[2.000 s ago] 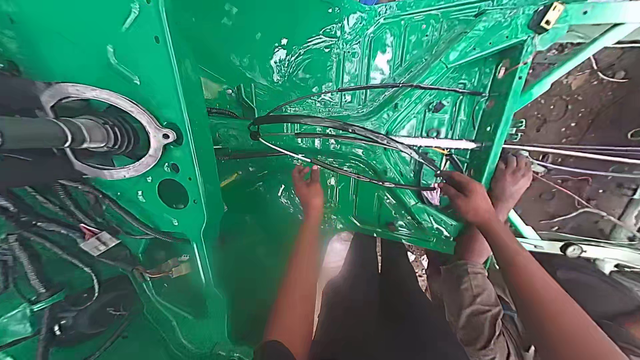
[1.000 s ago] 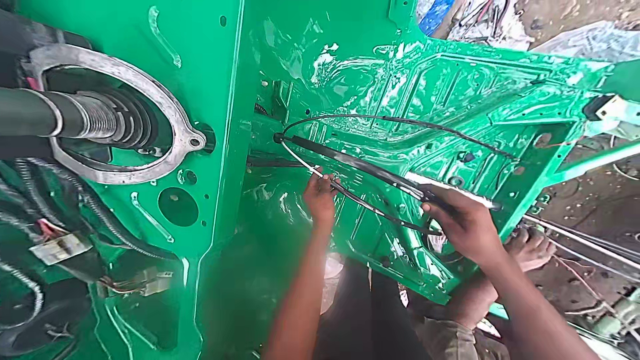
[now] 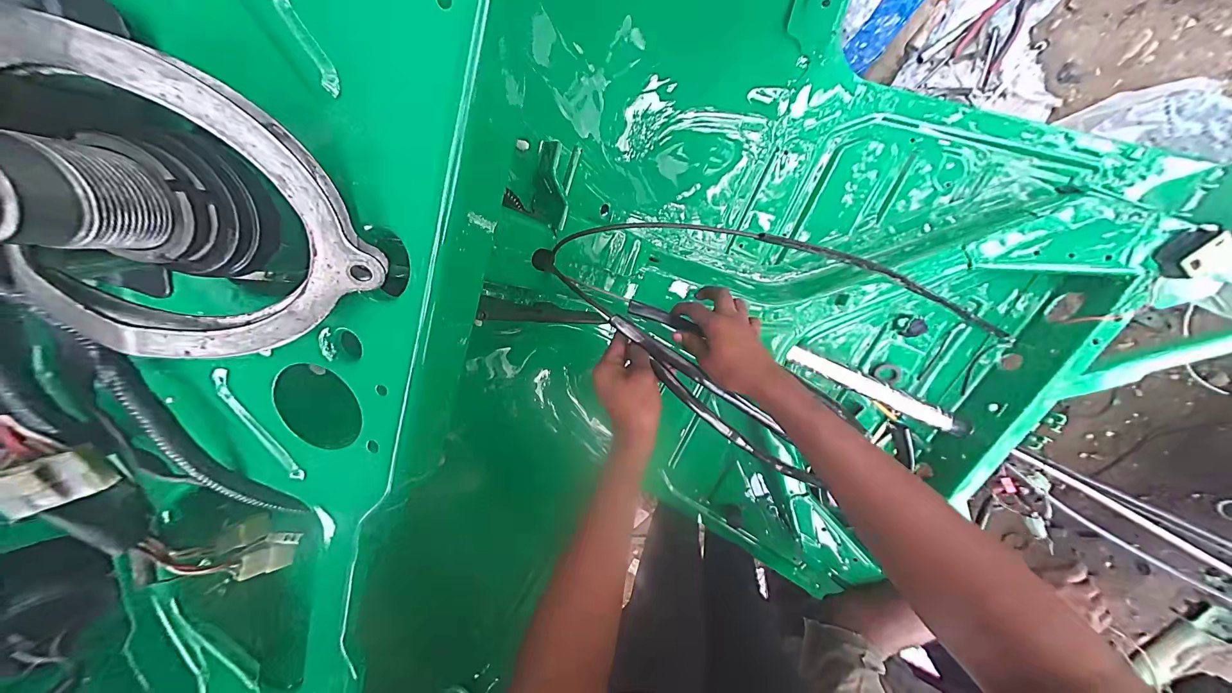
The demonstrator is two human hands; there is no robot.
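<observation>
Several black cables (image 3: 707,385) run from a round black grommet (image 3: 544,260) in the green painted metal panel toward the lower right. My left hand (image 3: 628,380) pinches the cables between thumb and fingers, a short way from the grommet. Just right of it, my right hand (image 3: 722,337) grips the same bundle, its fingers curled around a dark cable. One thin black cable (image 3: 828,252) arcs away above both hands to the right. My right forearm hides the far part of the bundle.
A metal ring flange (image 3: 351,269) surrounds a ribbed shaft (image 3: 125,192) at left, above wiring with connectors (image 3: 265,555). A white tube (image 3: 871,388) lies on the green floor panel. Another person's arm (image 3: 881,616) is at the bottom. Rods (image 3: 1126,510) extend over dirt at right.
My right hand has moved left along the cables, from their far end to beside my left hand. The view has moved closer to the panel.
</observation>
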